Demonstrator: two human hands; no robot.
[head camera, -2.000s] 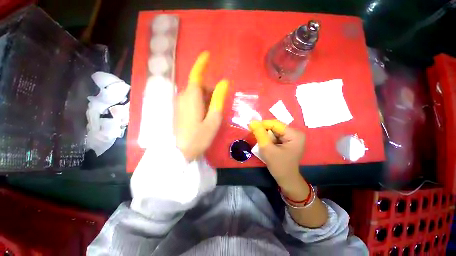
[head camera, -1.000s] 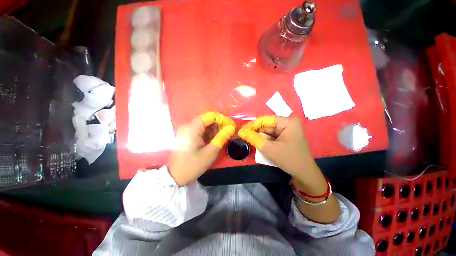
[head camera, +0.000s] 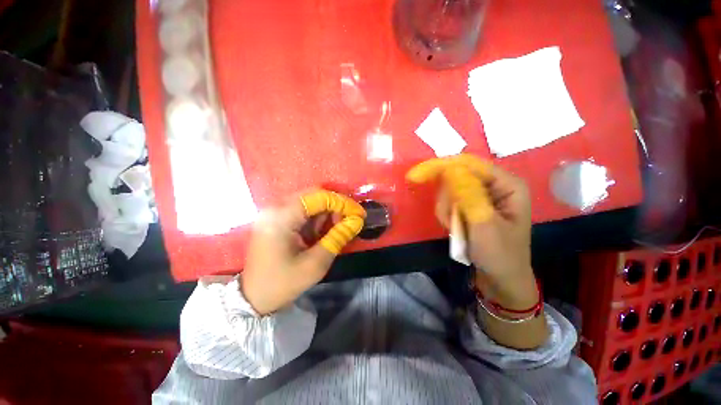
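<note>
The dark watch head (head camera: 375, 220) lies near the mat's front edge, with a greyish glare across it. My left hand (head camera: 294, 251), in yellow finger cots, has thumb and forefinger tips together at its left rim; whether they grip the disc or a clear film is hidden. My right hand (head camera: 486, 217) is to the right, off the disc, forefinger pointing left, with a folded white wiping cloth (head camera: 458, 239) held against the palm. Clear film stickers (head camera: 379, 147) show by glare behind the disc. A cream-white card (head camera: 440, 133) lies right of them.
The film sheet strip (head camera: 207, 170) runs along the mat's left side. The glass bottle (head camera: 439, 33) stands at the back, its top out of view. A stack of wipes (head camera: 525, 101) and a round whitish disc (head camera: 582, 186) lie right. Crumpled white pieces (head camera: 118, 178) are left; a red parts tray (head camera: 617, 336) is front right.
My hands were fingertip to fingertip above the disc; my right hand has moved away to the right, and my left fingertips are now at the disc's rim. The view has shifted towards me.
</note>
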